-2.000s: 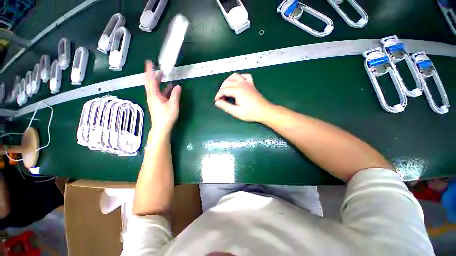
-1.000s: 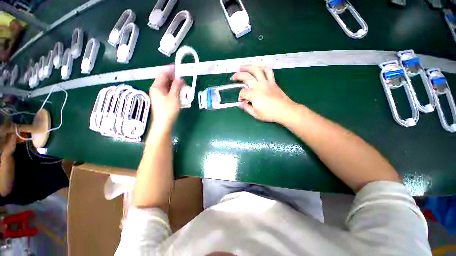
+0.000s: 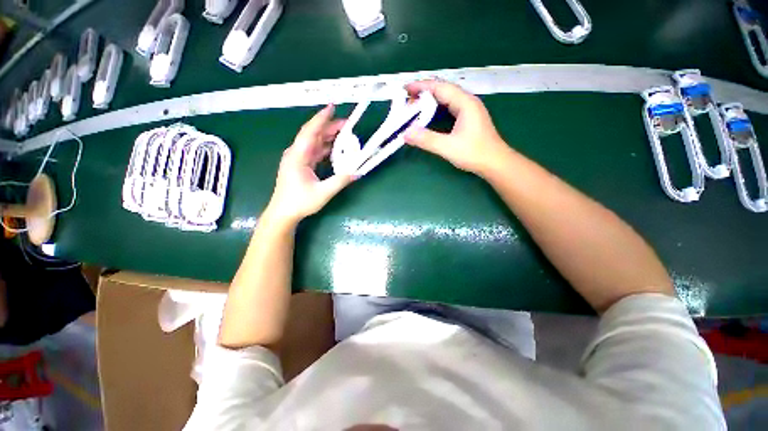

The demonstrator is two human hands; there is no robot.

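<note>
My left hand [image 3: 301, 178] and my right hand [image 3: 465, 133] hold two white oval loops together above the green surface, in front of the pale strip. The front cover [image 3: 346, 148] is on the left, its wide end by my left fingers. The base housing [image 3: 389, 152] lies at an angle against it, its narrow end between my right thumb and fingers. The loops meet near my right fingers and a gap shows between them. The blue part is not visible. A row of overlapping covers [image 3: 174, 178] lies to the left.
Base housings [image 3: 671, 143] with blue patches lie at the right. White units [image 3: 251, 35] lie on the far belt beyond the pale strip [image 3: 539, 79]. A wooden spool [image 3: 40, 210] with white wire is at far left. An open carton [image 3: 139, 353] is below the table edge. A person's dark clothing shows at lower left.
My left hand has brought the cover against the housing. The housing has been lifted off the surface and turned in my right hand. The belt units have shifted left in view.
</note>
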